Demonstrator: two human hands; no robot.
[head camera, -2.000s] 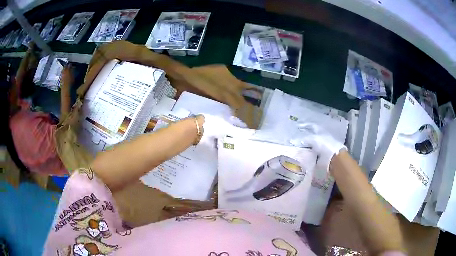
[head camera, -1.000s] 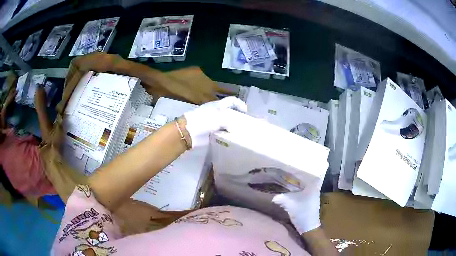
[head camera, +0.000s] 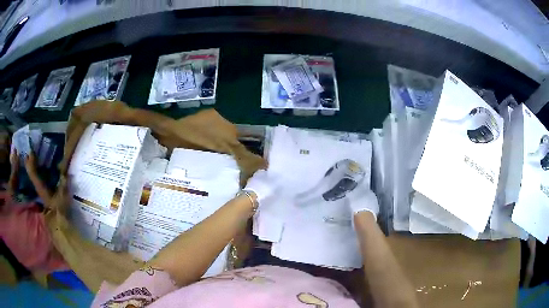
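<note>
A white carton (head camera: 319, 225) printed with a handheld device lies face up in front of me, over another white carton whose edge shows at its left. My left hand (head camera: 265, 183), in a white glove, is at its upper left edge and is blurred. My right hand (head camera: 363, 201), also gloved, lies on its right part beside the device picture. The fingers of both hands blend into the white print, so their grip is unclear. Stacks of white cartons with text and brown-orange bars (head camera: 102, 174) are at the left, partly within brown wrapping paper (head camera: 204, 129).
White cartons (head camera: 460, 156) lean and overlap at the right on brown board (head camera: 445, 264). Clear trays with small packs (head camera: 301, 84) sit spaced along the dark green belt (head camera: 241, 78) under a white shelf (head camera: 361, 21). A person in a coral top (head camera: 27, 231) is at the far left.
The thick carton tilted up between my hands is no longer seen; a carton lies flat there. My right hand has moved up from the lower edge. The view has shifted and trays moved in it.
</note>
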